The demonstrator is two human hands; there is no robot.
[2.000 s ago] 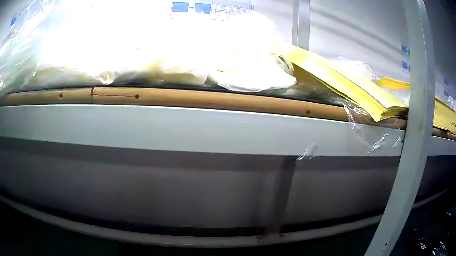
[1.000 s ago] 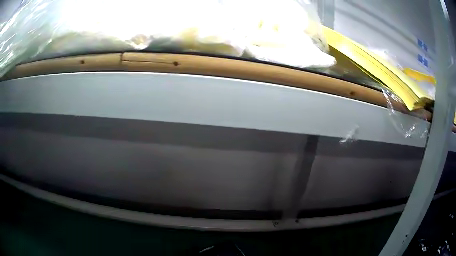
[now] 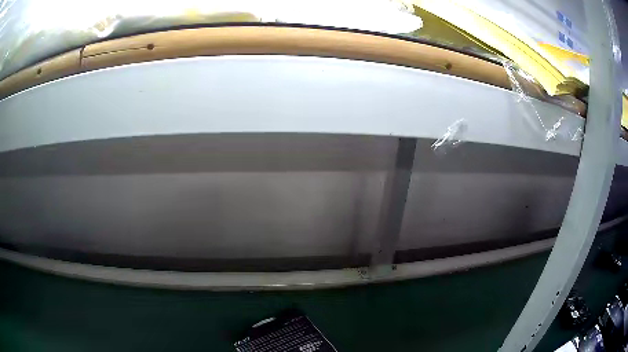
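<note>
A black printed retail box [image 3: 286, 335] lies on the green belt [image 3: 158, 313] at the bottom centre, cut off by the lower edge. Rows of pale text and a small pale slot near its far end show. Neither my left hand nor my right hand is in the picture.
A grey-white shelf [image 3: 241, 93] with a wooden edge [image 3: 289, 42] runs above the belt. Yellow sheets [image 3: 513, 45] and clear film [image 3: 451, 135] overhang it at right. A metal post [image 3: 585, 185] stands at right, with dark printed items [image 3: 602, 333] beyond it.
The view has tilted downward, so the shelf sits higher and more green belt shows. The black box, barely visible at the bottom edge one second ago, now shows more of its top.
</note>
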